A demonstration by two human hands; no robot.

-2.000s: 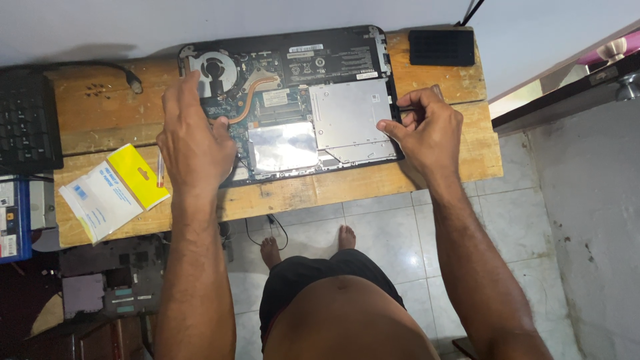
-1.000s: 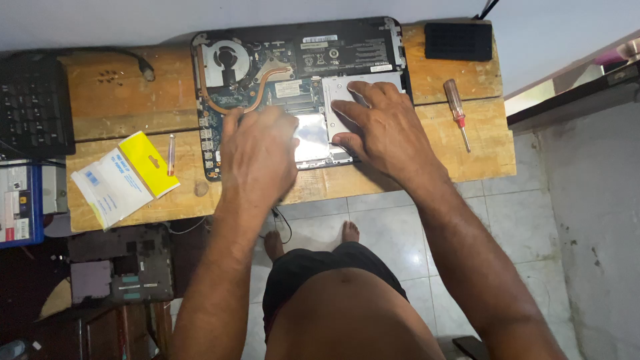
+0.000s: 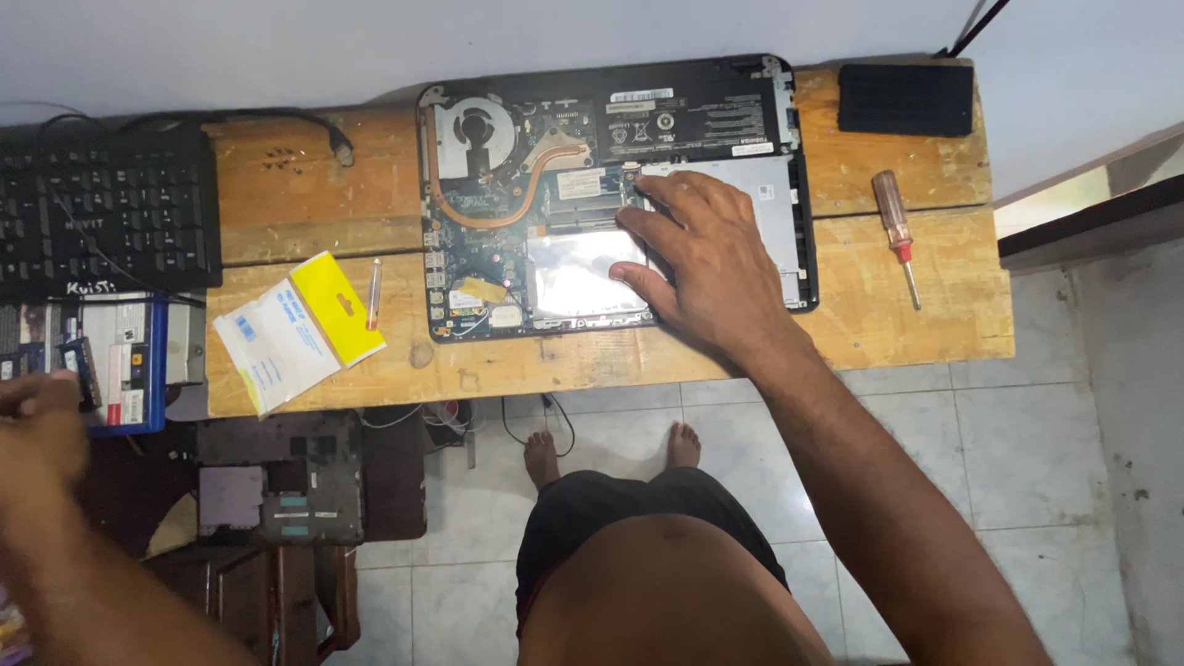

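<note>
An opened laptop base (image 3: 481, 208) lies on the wooden table, its fan (image 3: 476, 137), copper heat pipe, battery (image 3: 689, 120) and silver drive (image 3: 585, 276) exposed. My right hand (image 3: 708, 250) rests over its middle right part, fingers spread and fingertips near the memory slot (image 3: 583, 215). At the far left, my left hand (image 3: 42, 425) is by a blue tray (image 3: 153, 370); its fingers are near a memory module (image 3: 85, 370), and whether they grip it cannot be told. A screwdriver (image 3: 894, 222) with a clear reddish handle lies right of the laptop.
A black keyboard (image 3: 111, 213) and a cable plug (image 3: 340, 148) are at the left, near small screws (image 3: 285, 160). A yellow-white packet (image 3: 296, 333) and a small tube (image 3: 374, 294) lie before them. A black cover (image 3: 906, 99) sits back right; a laptop casing (image 3: 324, 462) is below the table.
My left hand has left the laptop and moved left to the blue tray. My right hand remains over the laptop. The screwdriver was on the table one second ago too.
</note>
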